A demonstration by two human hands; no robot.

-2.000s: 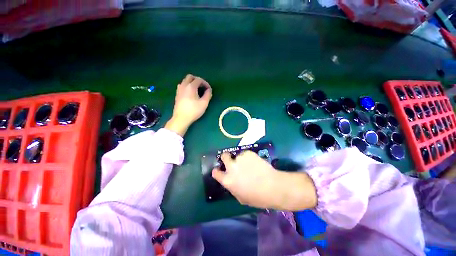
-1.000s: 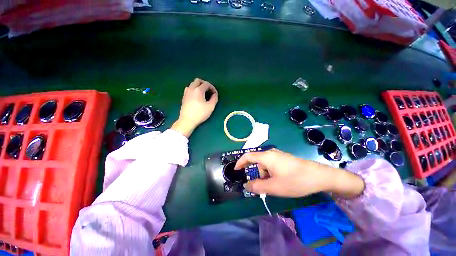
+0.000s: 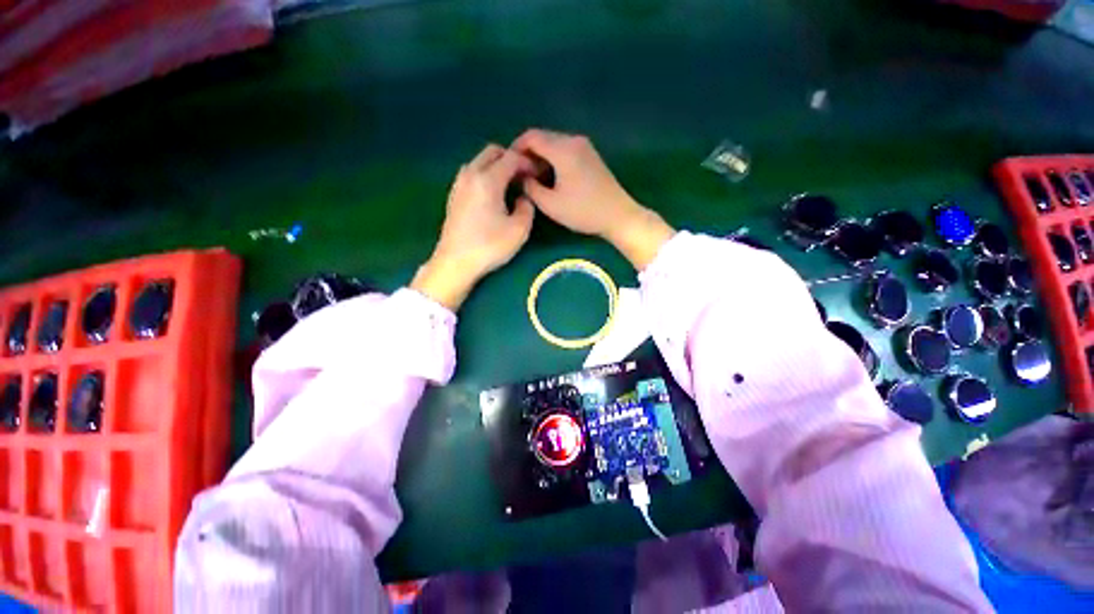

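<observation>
A round display module (image 3: 558,440) lies in the seat of the black test fixture (image 3: 518,480) and shows red with a light figure. The blue driver board (image 3: 629,446) sits on the fixture's right part, with a white USB cable (image 3: 641,495) at its near edge. My left hand (image 3: 487,214) and my right hand (image 3: 576,186) meet beyond the tape ring, fingers curled together. A dark thing shows between the fingers, mostly hidden; I cannot tell what it is or which hand holds it.
A yellow tape ring (image 3: 573,304) and white paper (image 3: 624,330) lie above the fixture. Red trays stand at left (image 3: 180,360) and right (image 3: 1056,258). Loose modules (image 3: 929,348) lie at right, and a small dark pile (image 3: 314,295) behind my left forearm.
My right hand has left the fixture and moved up and left to my left hand. The module on the fixture now shows lit red, and the board is uncovered. The view has shifted.
</observation>
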